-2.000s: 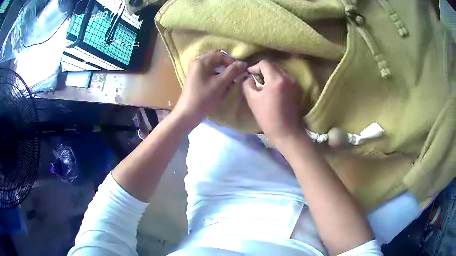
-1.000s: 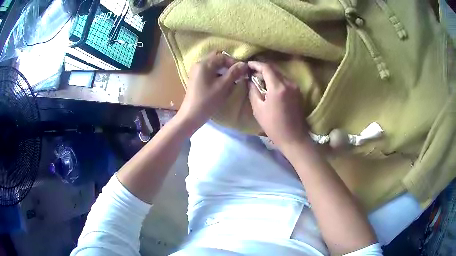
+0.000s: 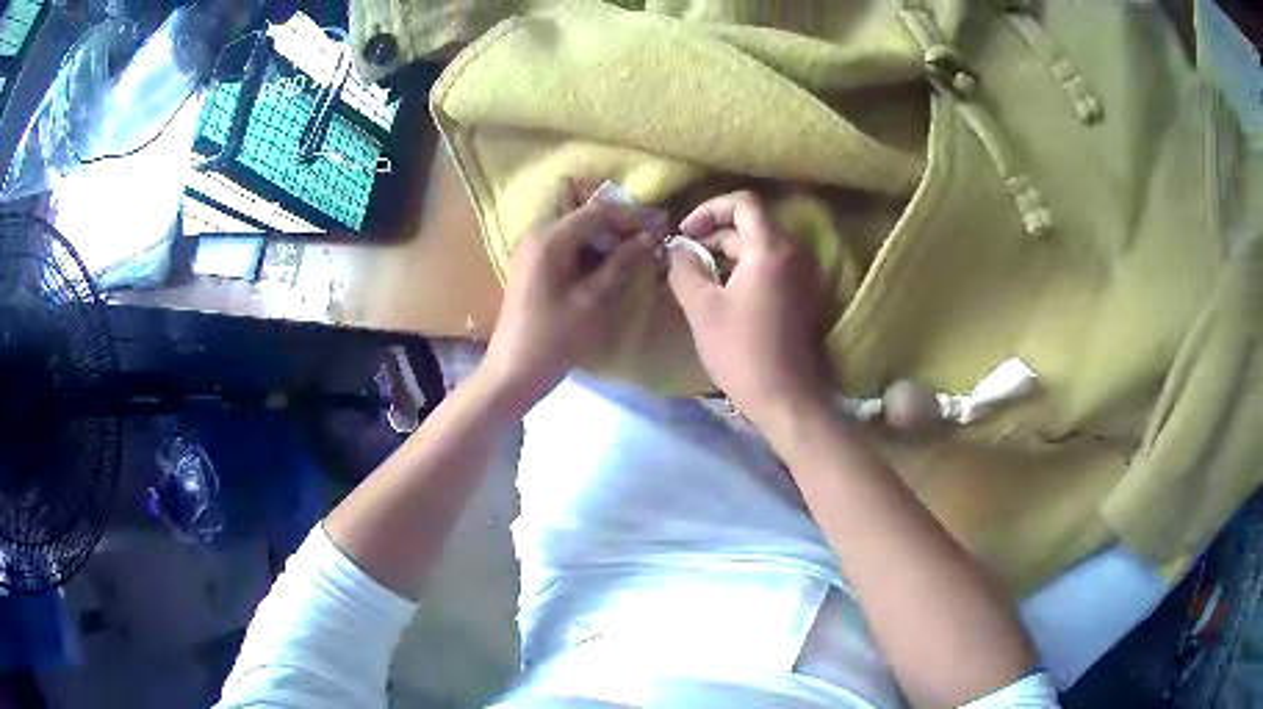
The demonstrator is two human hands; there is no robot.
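A mustard-yellow jacket [image 3: 1094, 291] lies over the table's right side and hangs towards my lap, its lower front folded open. My left hand [image 3: 568, 284] pinches a small white label [image 3: 608, 194] over the opened cloth. My right hand [image 3: 755, 298] is beside it, fingertips almost touching the left ones, pinching a thin pale cord or strip [image 3: 693, 251]. How the two pieces join is blurred and partly hidden by my fingers. A round wooden bead [image 3: 911, 403] with white cloth or paper ends lies on the jacket, right of my right wrist.
A green-gridded black box [image 3: 294, 132] stands at the table's far left. Clear plastic [image 3: 118, 132] lies left of it. The brown table edge [image 3: 374, 305] runs left of the jacket. A black fan [image 3: 56, 402] is at the far left, below table level.
The view has shifted slightly, so the jacket's upper part shows more. My fingers have changed their hold a little, and more of the white label shows above my left fingers.
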